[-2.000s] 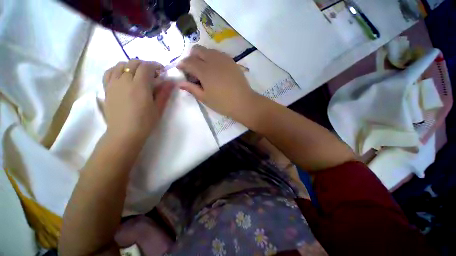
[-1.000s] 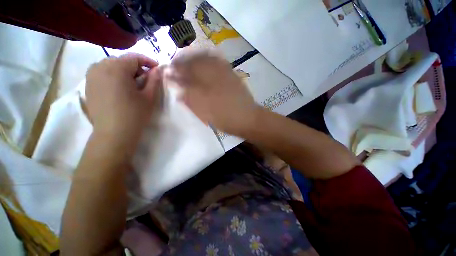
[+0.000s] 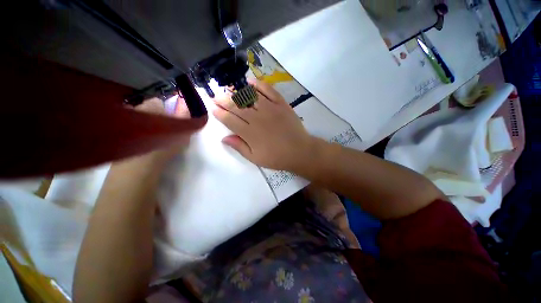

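Note:
Cream fabric (image 3: 213, 189) lies over the table edge below the machine head and hangs toward my lap. My right hand (image 3: 273, 130) lies palm down on the fabric, fingers extended beside and partly under the knurled part (image 3: 244, 96), thumb apart. My left hand (image 3: 169, 142) is mostly hidden behind the sewing machine's red end cover (image 3: 89, 127); only the wrist area and a little skin above the cover show. Its fingers and grip cannot be made out. The needle area is mostly hidden by the machine head.
A loose white sheet (image 3: 332, 65) lies right of the machine, with green and dark blue pens (image 3: 438, 64) beyond it. A pink basket (image 3: 515, 118) at the right holds cream pieces (image 3: 433, 142). More cream fabric (image 3: 41, 225) and a yellow strip (image 3: 32, 275) are at the lower left.
The view has shifted, so the machine head and red cover now fill the upper left and hide my left fingers. My right hand has gone from blurred and bunched beside the left to flat on the fabric.

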